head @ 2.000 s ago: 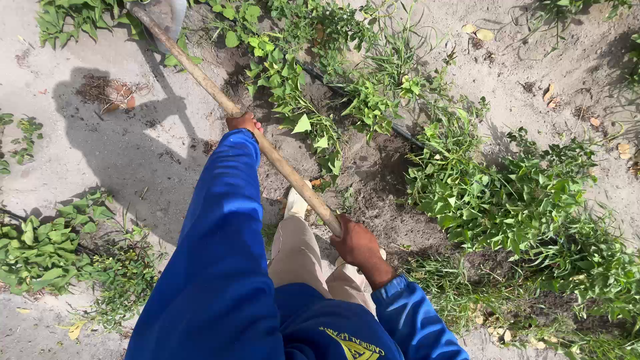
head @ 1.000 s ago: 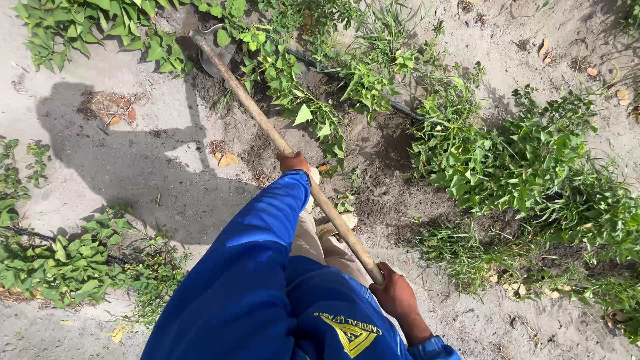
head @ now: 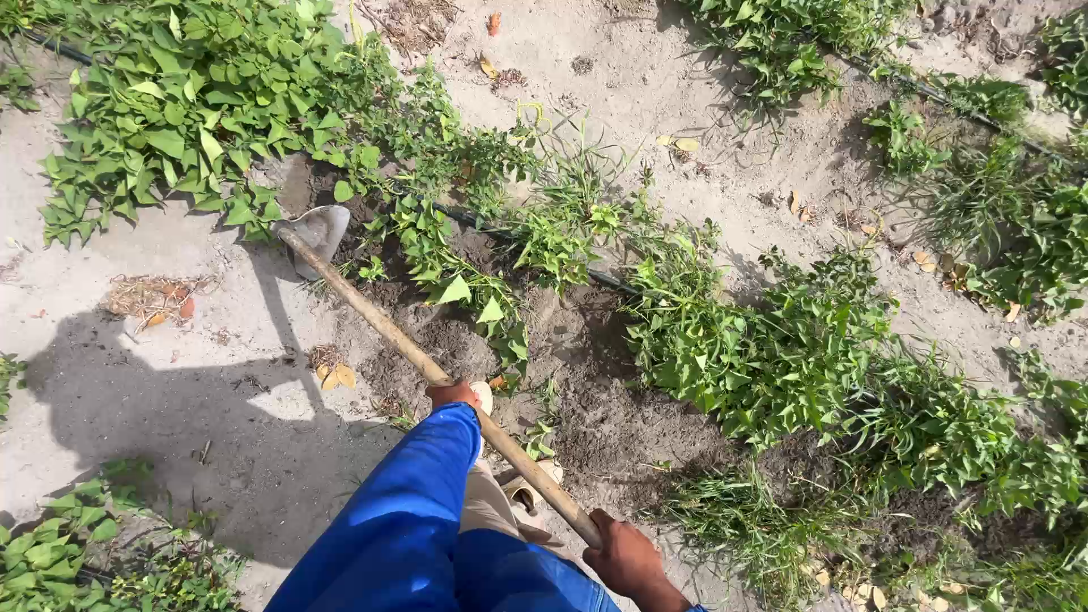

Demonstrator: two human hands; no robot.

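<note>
My left hand (head: 454, 394) grips the middle of the long wooden handle of a hoe (head: 387, 330). Near the handle's lower right end, my right hand (head: 625, 554) is closed around it. The handle slants from upper left to lower right in front of my body. Its broad metal blade (head: 321, 234) is at the upper left, beside loosened dark soil and the edge of leafy vines (head: 200, 102). Whether the blade touches the ground I cannot tell. Both sleeves are blue.
A black irrigation hose (head: 614, 282) runs diagonally through the planted row. Leafy plants and grass (head: 765, 365) cover the right of that row; another row (head: 986, 127) grows at the upper right. My shoes (head: 531, 489) stand on soil below the handle. Dry plant litter (head: 153, 299) lies at left.
The blade was partly out of view at the top two seconds ago, then near the vines; it now shows fully beside dark soil. Both hands have kept hold of the handle. The view has shifted.
</note>
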